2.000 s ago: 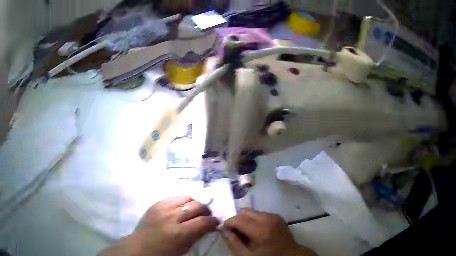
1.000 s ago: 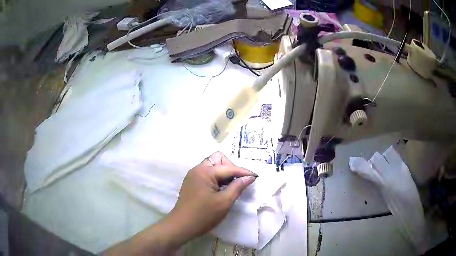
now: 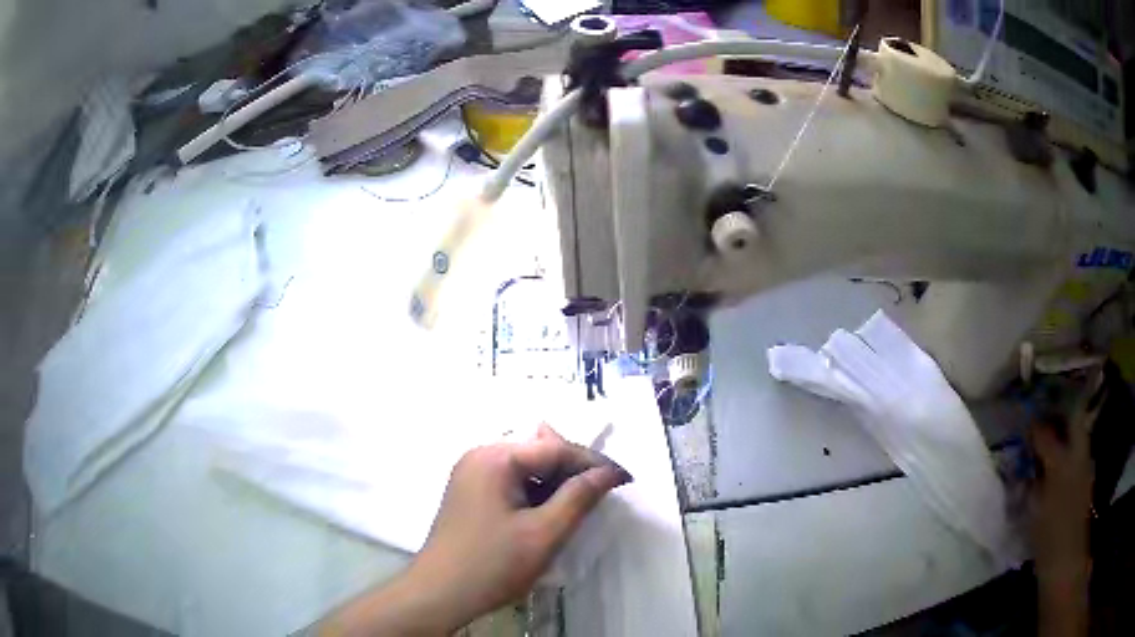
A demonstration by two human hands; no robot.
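My left hand point(image 3: 517, 516) is below the presser foot point(image 3: 595, 373), with thumb and forefinger pinched on the white cloth point(image 3: 641, 535). The cloth runs from the foot toward me, and a straight edge shows on its right side. Its left part glares under the lamp. My right hand point(image 3: 1060, 485) is at the far right end of the table, dark and blurred, beside small blue things that may be snips. I cannot tell whether it holds anything. The sewing machine point(image 3: 797, 199) stands above the cloth.
Spare white strips point(image 3: 921, 411) lie right of the needle. Another white panel point(image 3: 149, 348) lies at left. The lamp paddle point(image 3: 446, 268) hangs over the cloth. Brown folded fabric point(image 3: 423, 118), a yellow roll point(image 3: 500, 128) and plastic wrap point(image 3: 373, 44) are at the back.
Two seconds ago both hands were together at the cloth. My right hand was out of view one second ago and now shows at far right. My left hand still pinches the cloth; the view has shifted.
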